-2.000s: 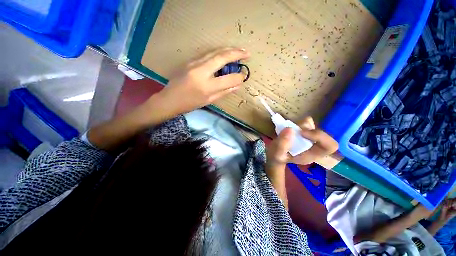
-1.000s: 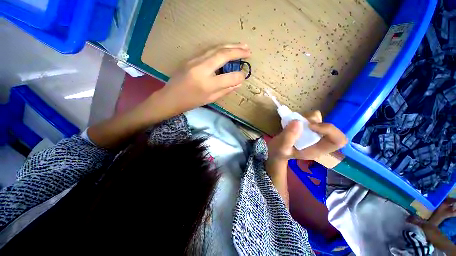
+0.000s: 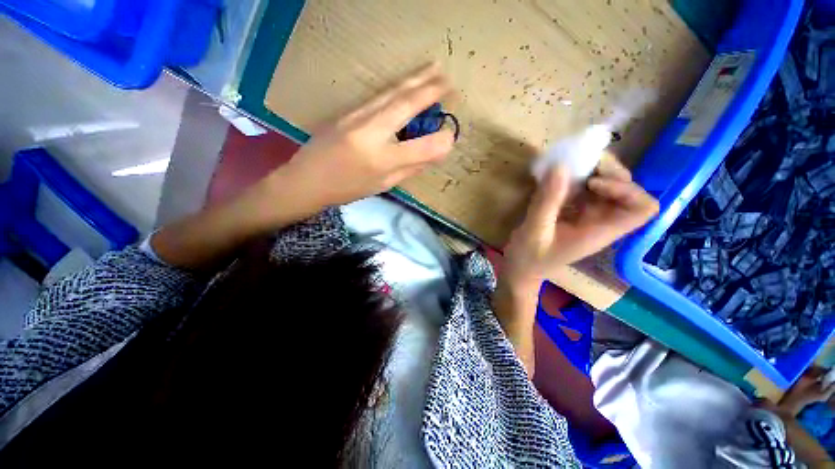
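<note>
My left hand holds a small dark plastic part between thumb and fingers, low over the tan work board. A thin dark loop sticks out at the part's right end. My right hand holds a white glue bottle over the board's right side. The bottle and its nozzle are blurred, and the nozzle points up and right. My fingers hide some of the part and of the bottle.
Dark specks lie scattered on the board. A blue-rimmed bin heaped with dark parts stands at the right. Blue trays are at the upper left. Another person's arm shows at the lower right.
My right hand has moved up and right with the glue bottle, and the nozzle has swung from pointing up-left to up-right. My left hand has stayed nearly in place, its upper fingers slightly raised.
</note>
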